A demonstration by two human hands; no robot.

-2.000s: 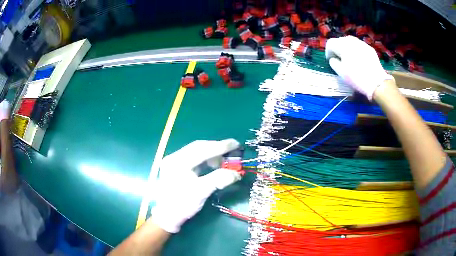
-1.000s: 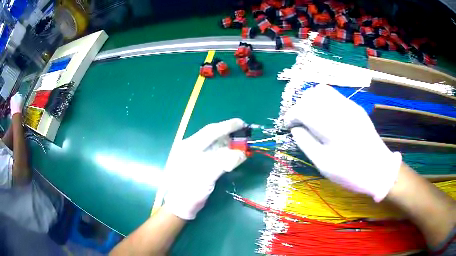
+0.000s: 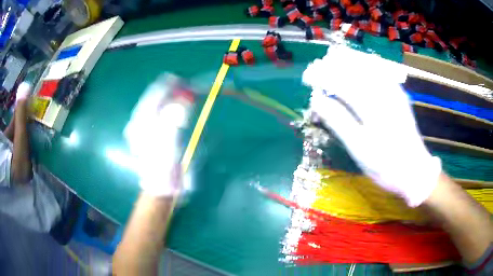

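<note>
My left hand, in a white glove and blurred by motion, holds a red connector left of the yellow line. Blurred coloured wires trail from the connector to the right. My right hand, also gloved in white, is over the tip ends of the wire bundles, near the trailing wires; whether its fingers hold a wire cannot be told. The yellow wires and red wires lie below my right hand. Blue wires show to its right.
Loose red-and-black connectors are piled at the far edge; a few lie by the yellow line. Cardboard dividers stand at right. At far left are a cream wire tray and another worker's arm.
My left hand has moved left and up with the connector, drawing its wires along away from the bundles. My right hand came down from the white wires, then stayed over the bundle tips.
</note>
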